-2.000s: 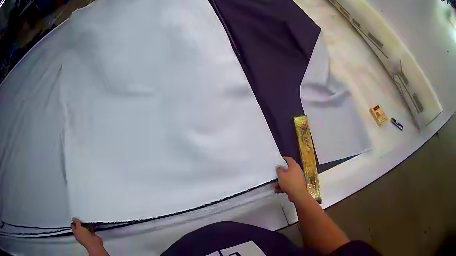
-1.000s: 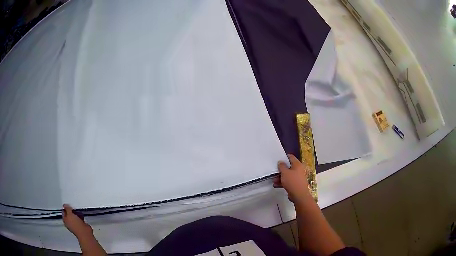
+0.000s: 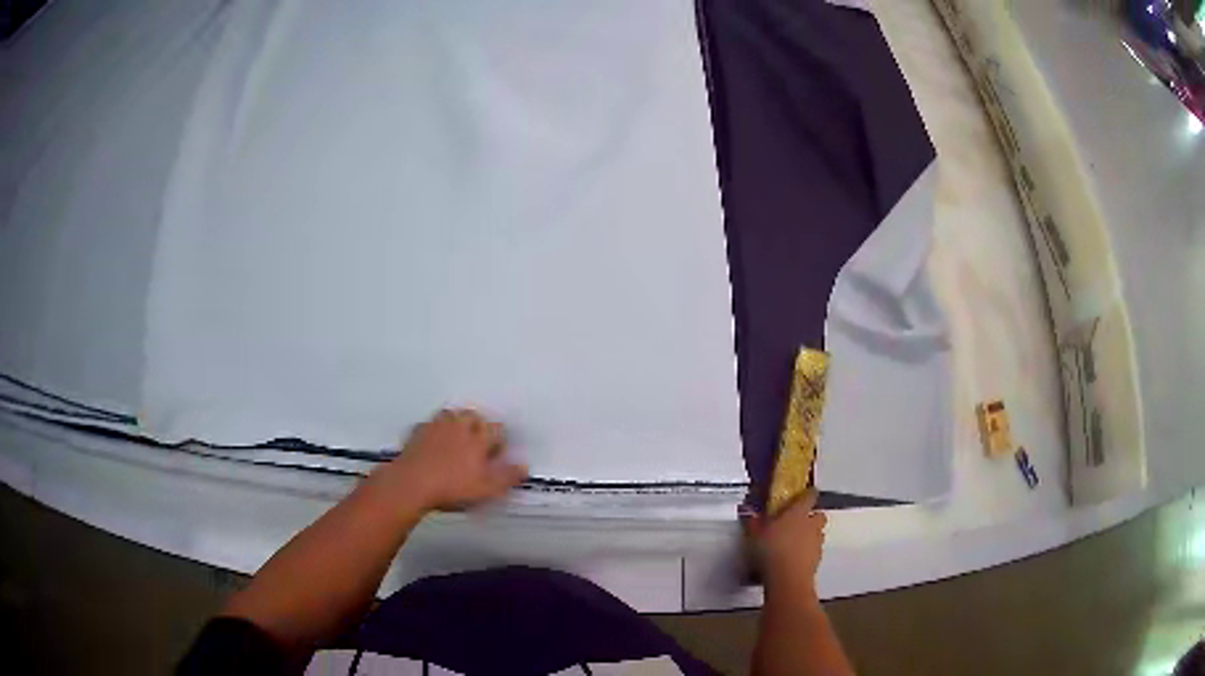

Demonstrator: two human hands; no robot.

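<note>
The pale grey-blue fabric ply (image 3: 449,251) covers most of the table, with dark wavy lines along its near edge. My left hand (image 3: 463,460) is blurred, fingers spread on the ply near that edge, and seems to hold nothing. The gold weight bar (image 3: 801,429) lies slightly tilted over the dark face of the fabric (image 3: 793,172), right of the ply's straight end. My right hand (image 3: 790,531) is closed around the bar's near end and hides it. A folded pale corner (image 3: 888,409) lies right of the bar.
A cream underlay (image 3: 978,264) extends right of the fabric. A small yellow-orange box (image 3: 994,429) and a small blue-black item (image 3: 1027,466) lie on it. A long pale strip with dark slots (image 3: 1057,225) crosses the table's far right. Tiled floor shows beyond the near edge.
The view has turned. My left hand has let go of the ply's edge at the left and moved right along it. My right hand has left the ply's corner for the weight bar.
</note>
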